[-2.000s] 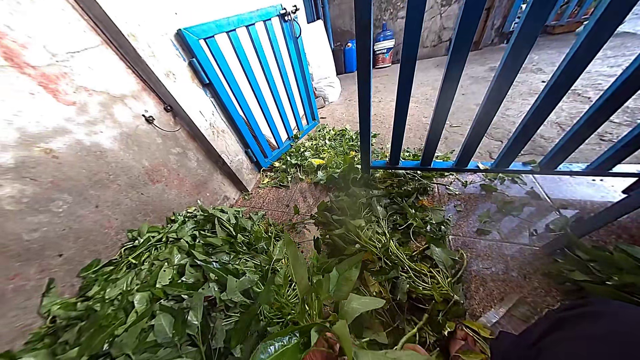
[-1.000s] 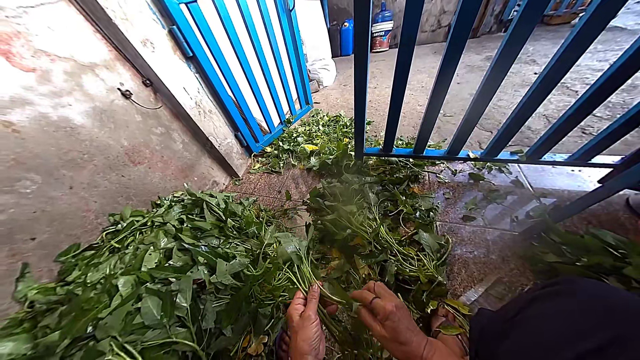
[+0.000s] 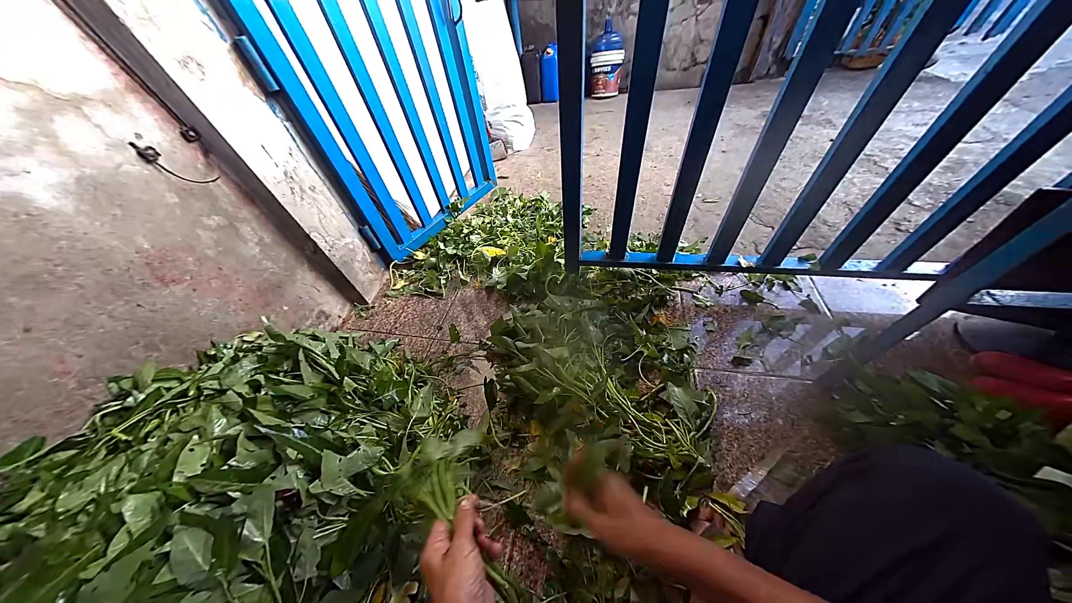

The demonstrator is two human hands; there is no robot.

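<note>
My left hand (image 3: 459,548), at the bottom centre, is closed around a small bunch of leafy green stems (image 3: 440,486), its leaves pointing up and away from me. To its right, my right hand (image 3: 607,511) is blurred, with green leaves at its fingers; its grip cannot be made out. A large heap of leafy greens (image 3: 251,452) lies on the floor left of my left hand. A looser pile of stems and leaves (image 3: 620,385) lies beyond my right hand and runs back to the gate opening.
A blue metal gate leaf (image 3: 377,126) stands at the left by a worn wall (image 3: 126,251). Blue railings (image 3: 720,134) cross the right side. More greens (image 3: 938,419) lie at the right beside a dark-clothed knee (image 3: 896,519). Containers (image 3: 607,63) stand by the far wall.
Both hands have come into view since the earliest frame. Since one second ago, they have moved farther into view; my left hand still holds stems.
</note>
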